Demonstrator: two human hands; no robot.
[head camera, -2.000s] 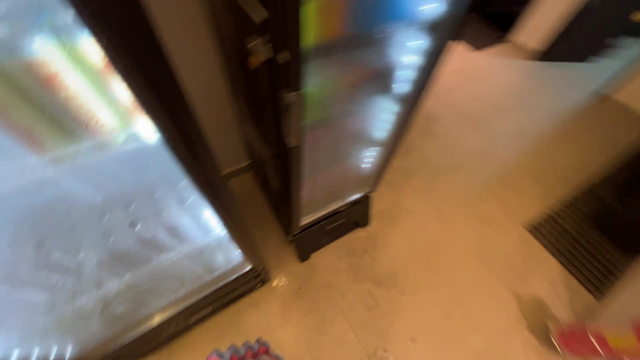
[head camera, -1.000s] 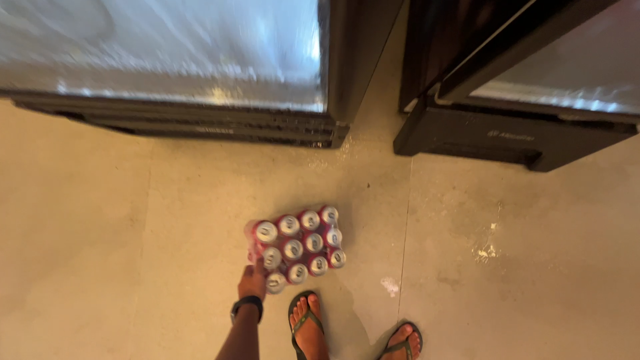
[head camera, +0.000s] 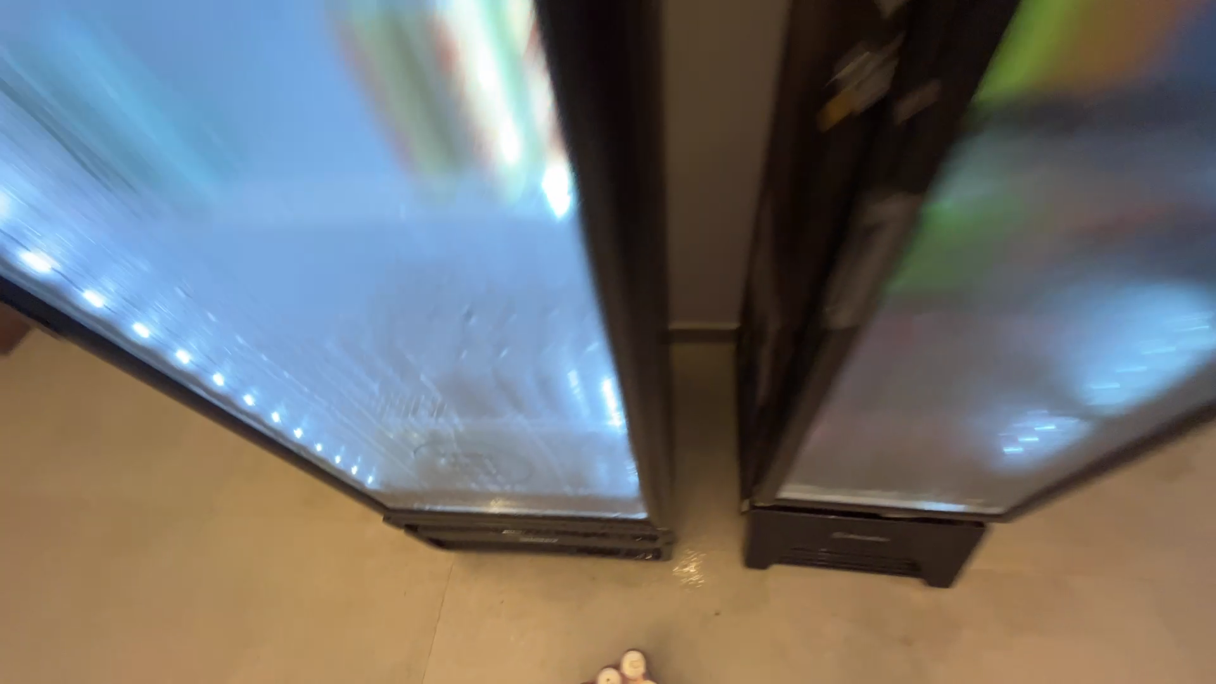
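Neither of my hands is in the view. At the bottom edge, the tops of a few drink cans (head camera: 634, 663) show, standing on the floor; the rest of them is cut off. In front of me stands a glass-door display fridge (head camera: 456, 323) with a dark frame, lit inside, with blurred goods on an upper shelf. A second glass-door fridge (head camera: 912, 399) stands to its right, with blurred green and orange items behind the glass. Motion blur hides what the goods are.
A narrow gap with a wall (head camera: 717, 171) behind it lies between the two fridges. The tan floor (head camera: 218, 532) runs in front of them, with a small shiny patch (head camera: 690, 568) near the gap. Dark base grilles (head camera: 864, 543) sit low on both fridges.
The view has tilted up and away from the floor. The hand at the can pack and the feet, seen a second ago, are out of the frame; only a few can tops show.
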